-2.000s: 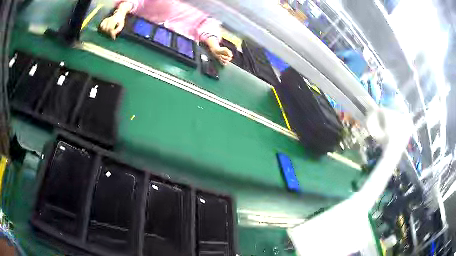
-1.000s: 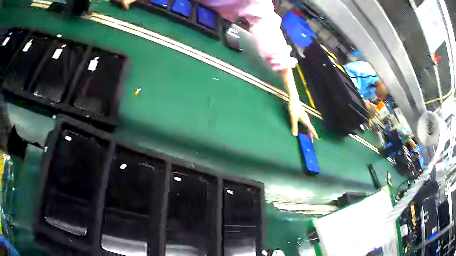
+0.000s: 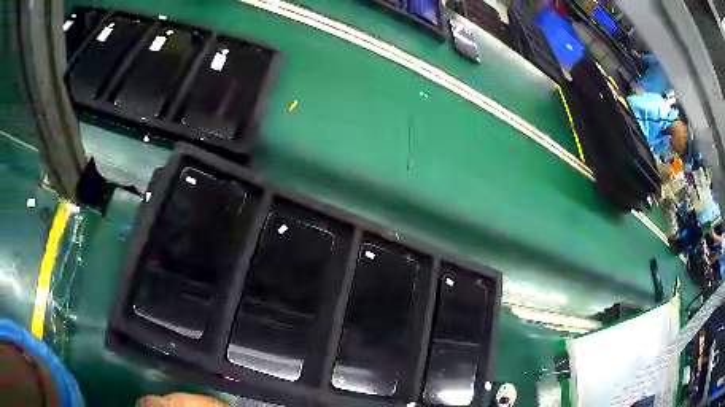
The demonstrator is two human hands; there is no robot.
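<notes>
A black four-slot tray (image 3: 266, 195) lies tilted in front of me, with a dark-screened smartphone (image 3: 290, 294) in each slot. Each phone has a small white label near its top. A strip of skin, seemingly my left hand (image 3: 183, 400), shows at the bottom edge below the tray. It is almost wholly cut off, so its fingers and any hold are hidden. My right hand is not in view.
Another filled phone tray (image 3: 266, 87) lies beyond. A white sheet in a green-edged holder (image 3: 624, 358) and a small round fitting (image 3: 505, 395) are at right. Stacked black trays (image 3: 608, 151) stand far right. A brown shape with a blue edge (image 3: 32, 370) is lower left.
The view has shifted, so the trays appear farther right and higher. The other person's hand and the blue item it touched are gone from view. The strip of skin has appeared below.
</notes>
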